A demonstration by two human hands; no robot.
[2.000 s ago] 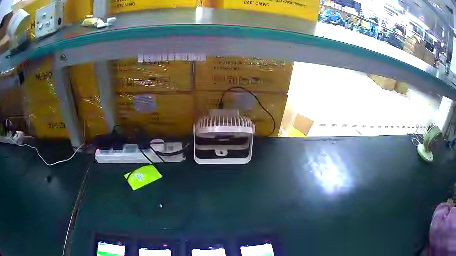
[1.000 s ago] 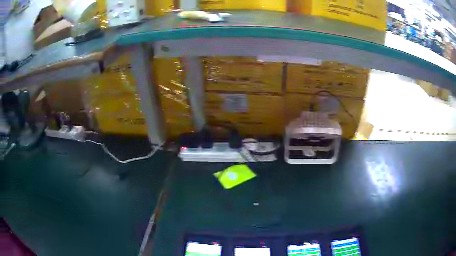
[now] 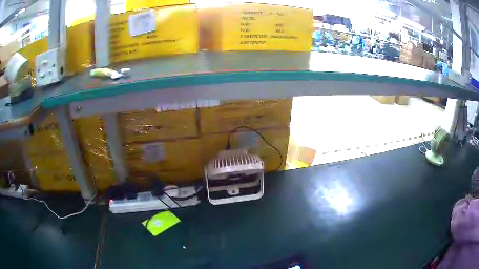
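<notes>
Neither of my hands is in view. At the bottom edge, a dark-edged device (image 3: 286,264) shows only its top, with a small bright spot; the rest is cut off. A yellow-green card (image 3: 162,223) lies flat on the dark-green bench. Behind it is a white power strip (image 3: 152,200) with black plugs and cables. Right of the strip stands a white ribbed unit (image 3: 234,177) in an open frame, with a thin black cable rising from its top.
A green-edged shelf (image 3: 220,79) crosses above the bench (image 3: 294,210). Yellow cartons (image 3: 265,31) stand on it and behind the bench. A socket box (image 3: 49,67) is on the shelf. A pale-green fan (image 3: 437,147) stands far right. A person's pink sleeve (image 3: 465,231) is at the right edge.
The view has swung left, then back right, and tilted up. The row of lit screens has dropped almost wholly out of the bottom edge; more of the shelf's cartons shows.
</notes>
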